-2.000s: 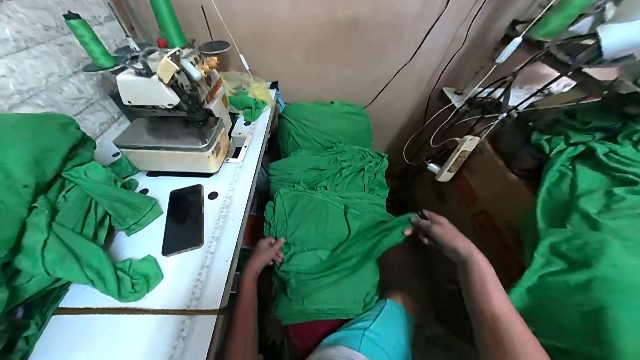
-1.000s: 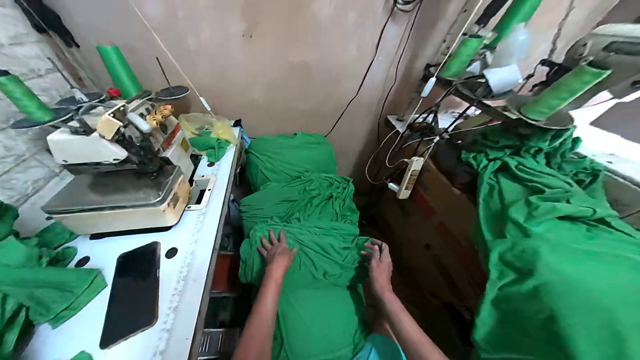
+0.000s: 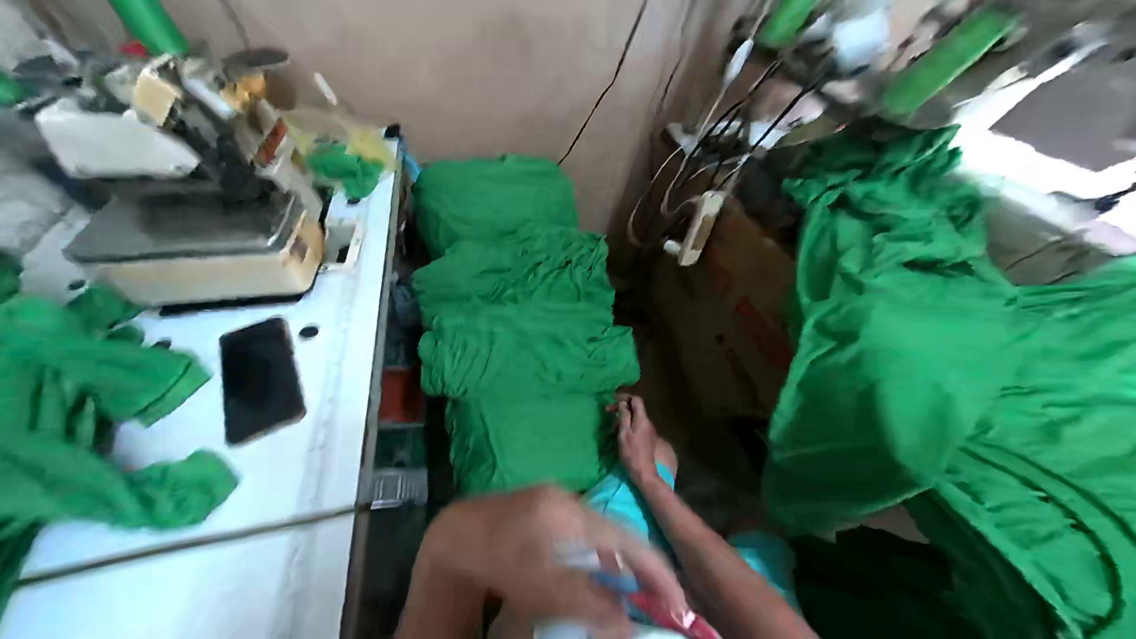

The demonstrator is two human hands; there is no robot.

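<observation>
Green fabric pieces [image 3: 528, 355] lie in a row of overlapping folded bundles running from the wall toward my lap. Beside the right edge of the nearest bundle is my right hand [image 3: 635, 435], its fingers partly curled; whether it grips the cloth edge cannot be told. My left hand [image 3: 568, 559], blurred, is low in the view, in front of my body, over something red, blue and white [image 3: 639, 599] that is too blurred to name. Its fingers are bent toward that thing, and a hold on it cannot be made out.
At left a white sewing table [image 3: 328, 444] carries an industrial overlock sewing machine [image 3: 195, 213], a smartphone [image 3: 261, 380] and green cloth [image 3: 80, 399]. More green fabric [image 3: 923, 355] hangs at right, near a cardboard box [image 3: 728, 311] and a power strip [image 3: 701, 229] with cables.
Both hands were on the green cloth a second ago. My left hand has come off it and back toward my body; my right hand has moved nearer too. The cloth nearest me now lies in distinct folded bundles.
</observation>
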